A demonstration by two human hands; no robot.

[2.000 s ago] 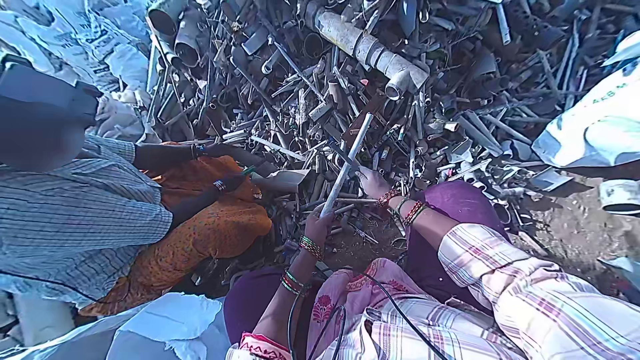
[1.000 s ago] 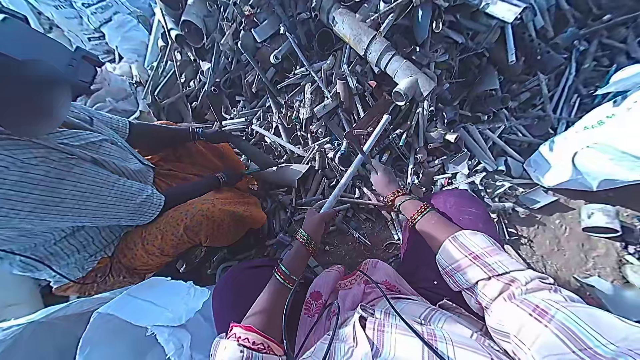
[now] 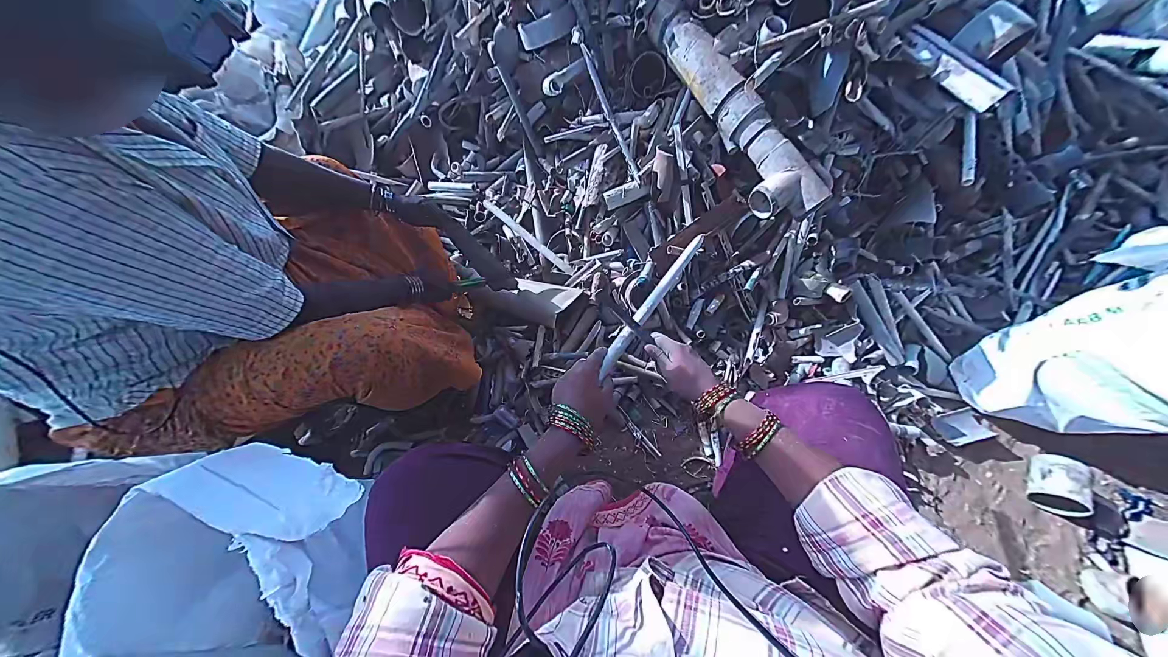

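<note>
My left hand (image 3: 584, 392) grips the lower end of a pale, narrow plastic pipe (image 3: 659, 297), which slants up and to the right over the scrap heap. Close to its right side is my right hand (image 3: 683, 365), closed on a thin dark tool (image 3: 620, 313) whose far part crosses the pipe; its exact kind cannot be told. Bangles circle both of my wrists. Beyond my hands lie loose pipe pieces, and a thick grey pipe with a branch fitting (image 3: 744, 119) rests on the heap.
At the left sits a co-worker in a striped shirt (image 3: 164, 237), hands near a wide pipe piece (image 3: 538, 301). White sacks (image 3: 201, 557) lie at lower left, another white sack (image 3: 1086, 360) at right. A short pipe ring (image 3: 1060, 484) lies on the soil. Black cables (image 3: 607, 557) cross my lap.
The pipe stays in my left hand, and its tilt has changed little. My right hand remains beside it. The co-worker's hands have shifted slightly around the wide pipe piece.
</note>
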